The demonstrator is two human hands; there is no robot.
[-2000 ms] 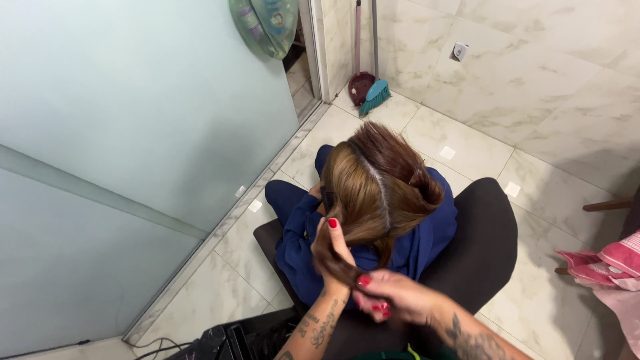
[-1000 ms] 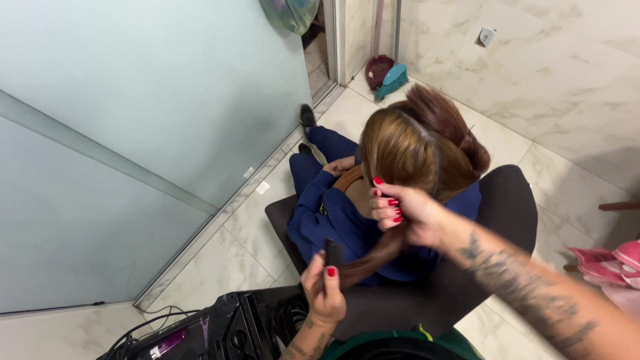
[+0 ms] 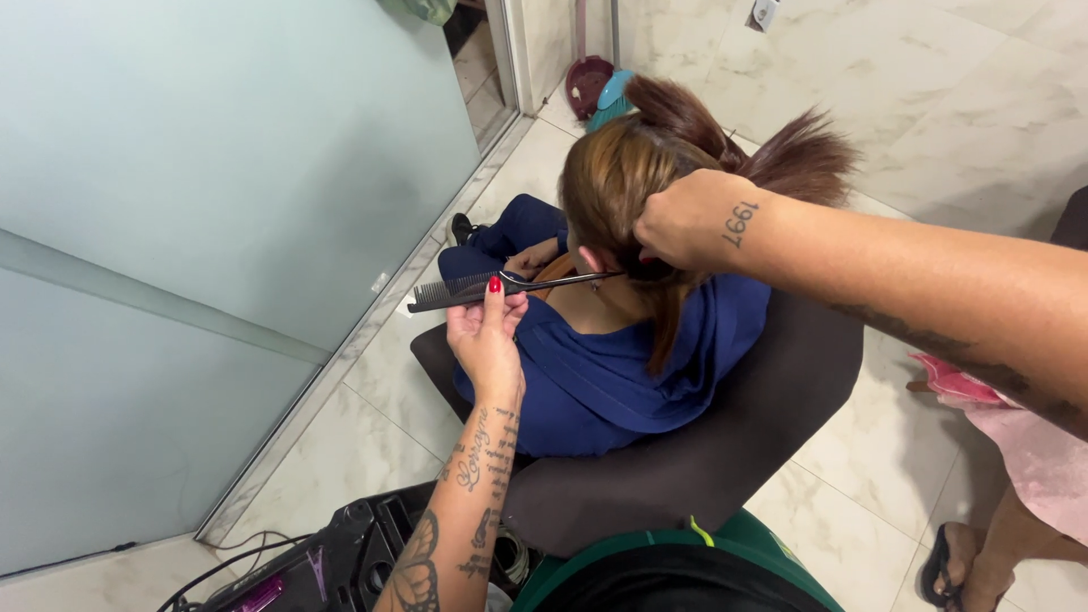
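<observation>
A person with brown hair (image 3: 612, 166) sits in a dark salon chair (image 3: 646, 484), wearing a blue top (image 3: 578, 391). My left hand (image 3: 489, 327) holds a black tail comb (image 3: 459, 291) between thumb and fingers, its teeth toward the left and its thin tail reaching the hair behind the person's ear. My right hand (image 3: 693, 221) is closed on a hank of hair at the back of the head; its fingertips are mostly hidden. Loose hair hangs below that hand onto the neck. Bunched sections of darker hair (image 3: 799, 161) stick out at the far side of the head.
A frosted glass door (image 3: 212, 212) stands at the left. A dustpan (image 3: 588, 87) and a blue brush (image 3: 614, 95) lean in the far corner. A black trolley (image 3: 340, 544) with cables is at the lower left. Another person's sandalled foot (image 3: 956, 557) shows at the lower right.
My right hand has moved from the hair's length up to the back of the head. My left hand has risen, and the comb's tail now reaches the hair. Another person's legs have come into view.
</observation>
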